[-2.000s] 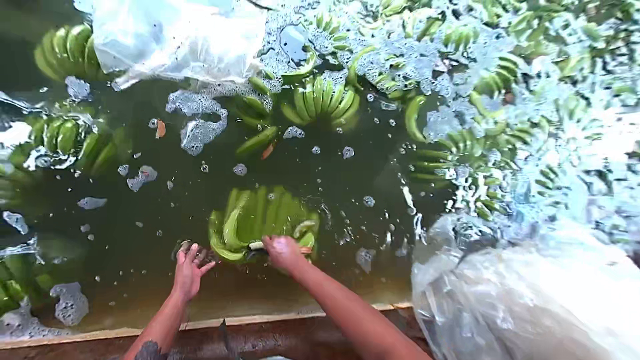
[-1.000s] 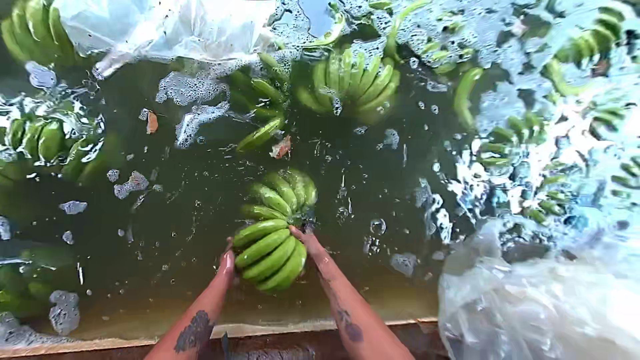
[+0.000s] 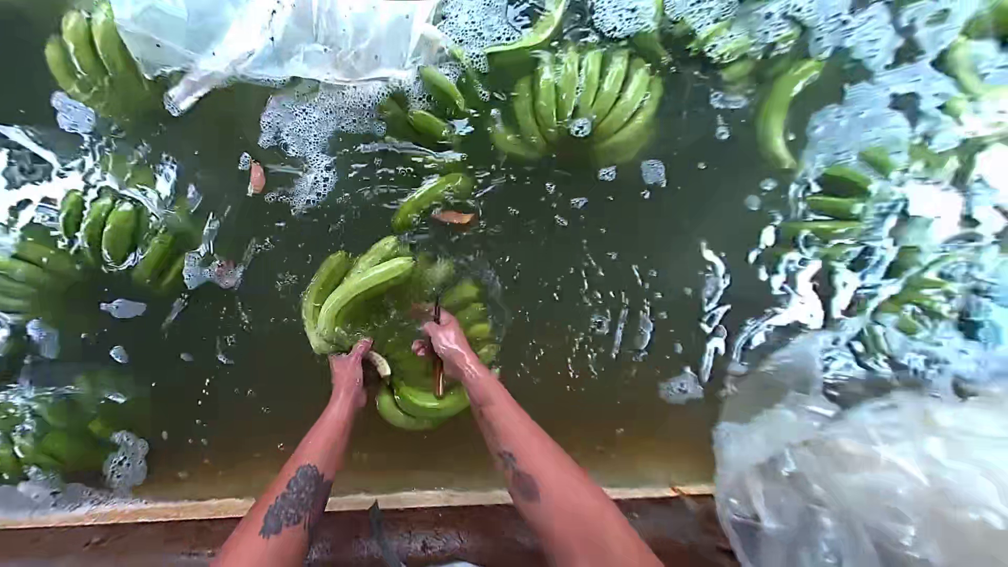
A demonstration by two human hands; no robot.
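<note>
Near the middle of the water, my left hand [image 3: 350, 370] grips a cluster of green bananas [image 3: 354, 295] by its lower end, beside a pale cut stem. My right hand [image 3: 447, 340] is closed around a thin tool [image 3: 439, 370], perhaps a knife, that stands roughly upright in the view. Below and around the right hand lies another part of a green banana hand [image 3: 425, 402], partly under water. Whether the two banana parts are still joined is hidden by the water and my fingers.
More banana hands float beyond [image 3: 587, 98], at the left [image 3: 118, 228] and at the right [image 3: 843, 209]. A clear plastic sheet [image 3: 291, 39] floats at the top left, another plastic sheet [image 3: 866, 457] lies at the lower right. The tank's near rim [image 3: 409, 499] runs below my forearms.
The banana hand held as one compact fan a second ago now shows as a left part and a right part, with my hands between them. The thin tool in my right hand has come into sight.
</note>
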